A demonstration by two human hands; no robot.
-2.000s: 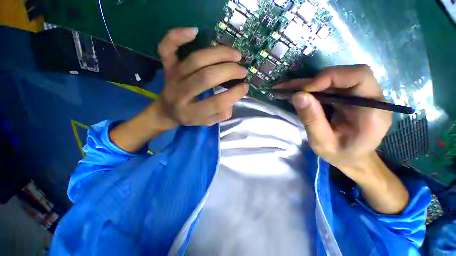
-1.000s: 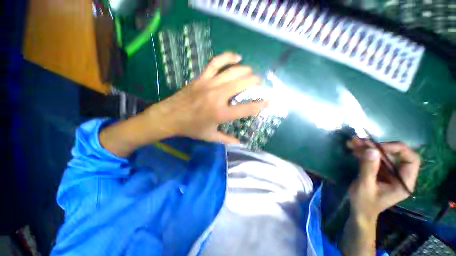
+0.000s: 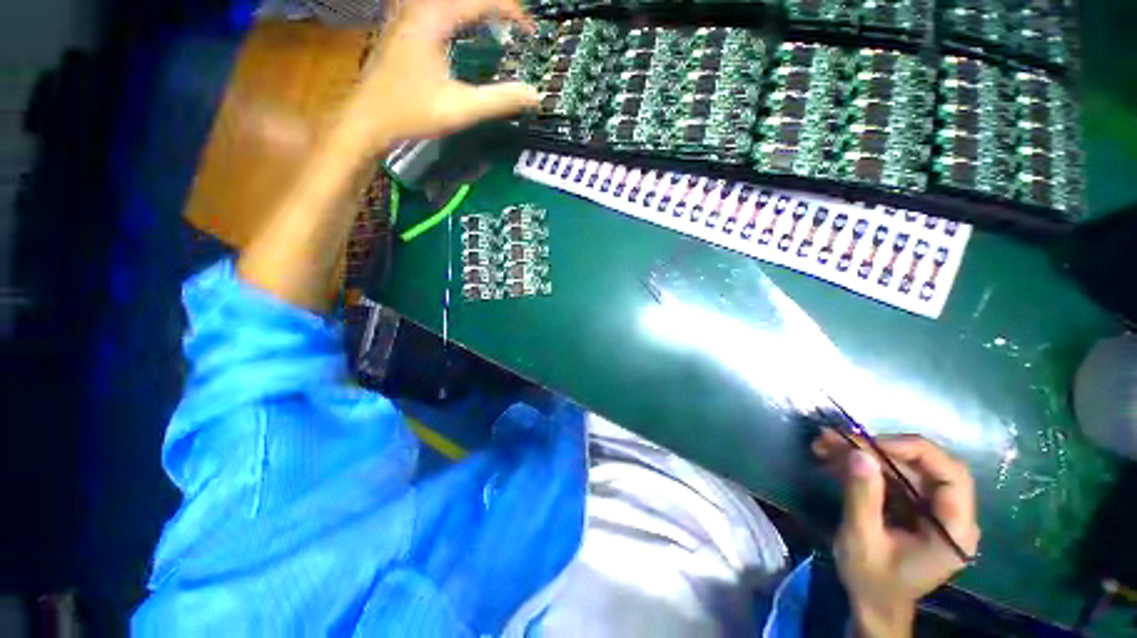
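My left hand [image 3: 430, 75] is at the top left, thumb and fingers spread apart at the left end of a long row of green circuit board panels [image 3: 692, 94] in a dark tray. Whether it grips the end panel cannot be told. My right hand [image 3: 910, 511] is at the lower right, closed on dark, thin tweezers [image 3: 908, 484] that point up and left over the mat. A small green board panel [image 3: 504, 253] lies flat on the green mat, left of centre. A clear, glaring film [image 3: 748, 337] lies between it and my right hand.
A long white strip with black marks [image 3: 748, 224] lies along the tray's near side. More boards [image 3: 997, 25] are behind. A bright green tube [image 3: 436, 214] is at left, near an orange-brown surface [image 3: 281, 125]. A pale round object [image 3: 1107, 393] is at right.
My left hand has moved up and left from the board panel at the mat's front to the tray. That panel no longer shows there. My right hand still holds the tweezers, lower in the picture.
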